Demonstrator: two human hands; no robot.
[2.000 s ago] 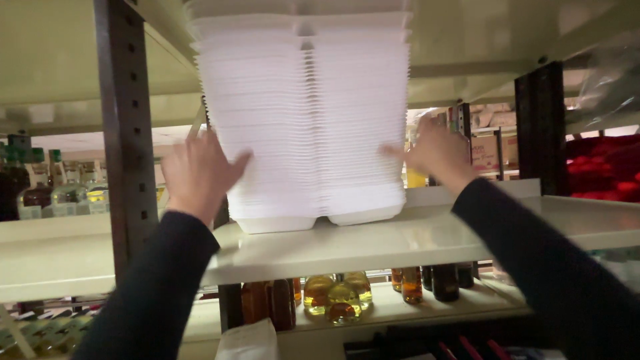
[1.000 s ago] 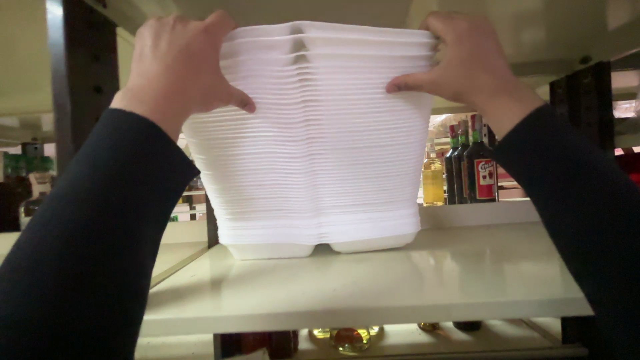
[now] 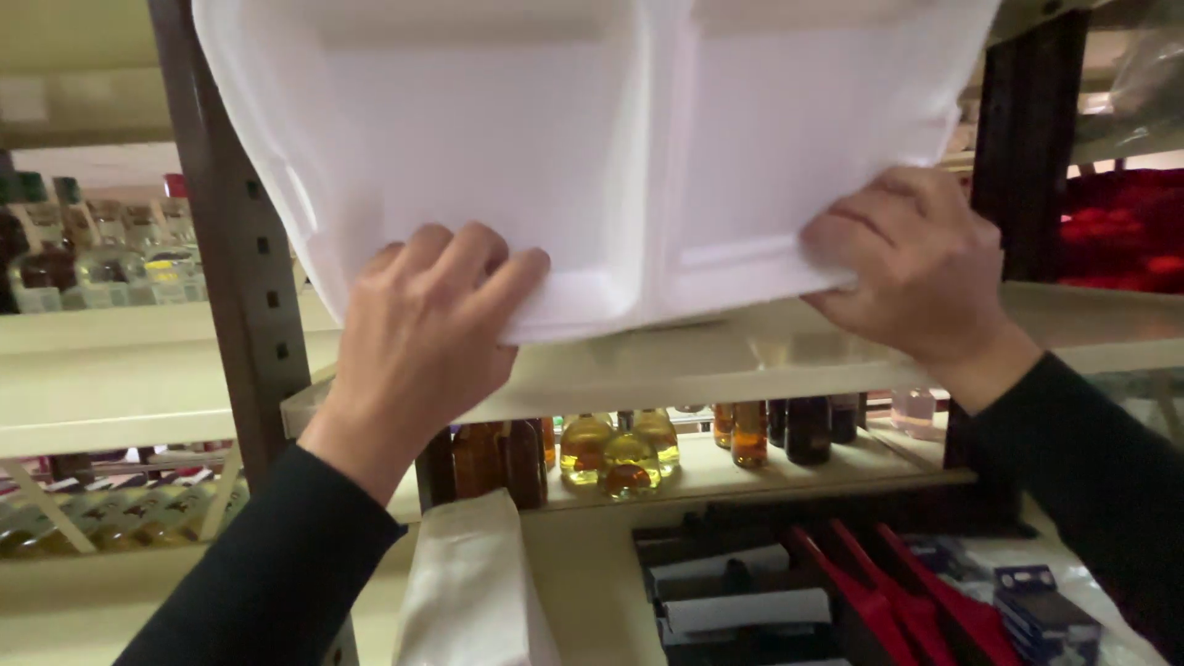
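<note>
A white foam tray with compartments, which looks like part of a stack of takeout containers [image 3: 490, 148], fills the upper middle of the head view, tilted so its inside faces me. My left hand [image 3: 425, 324] grips its lower left edge, fingers over the rim and inside. At the lower right edge, my right hand [image 3: 911, 259] pinches the rim between thumb and curled fingers; it is slightly blurred. Behind and below the foam runs a cream metal shelf [image 3: 592, 375]. How many containers are held together cannot be told.
Dark slotted uprights [image 3: 264, 296] flank the shelf. Lower down are yellow bottles [image 3: 629, 458], amber bottles [image 3: 749, 435], a white paper bag [image 3: 476, 583], red-handled items [image 3: 879, 592] and a small blue box [image 3: 1045, 610]. Clear bottles [image 3: 111, 250] stand at left, with red goods [image 3: 1119, 231] at right.
One second ago my hands were at the top sides of the tall foam stack standing on the shelf. Now the foam is tipped toward me, and my hands hold its near edge.
</note>
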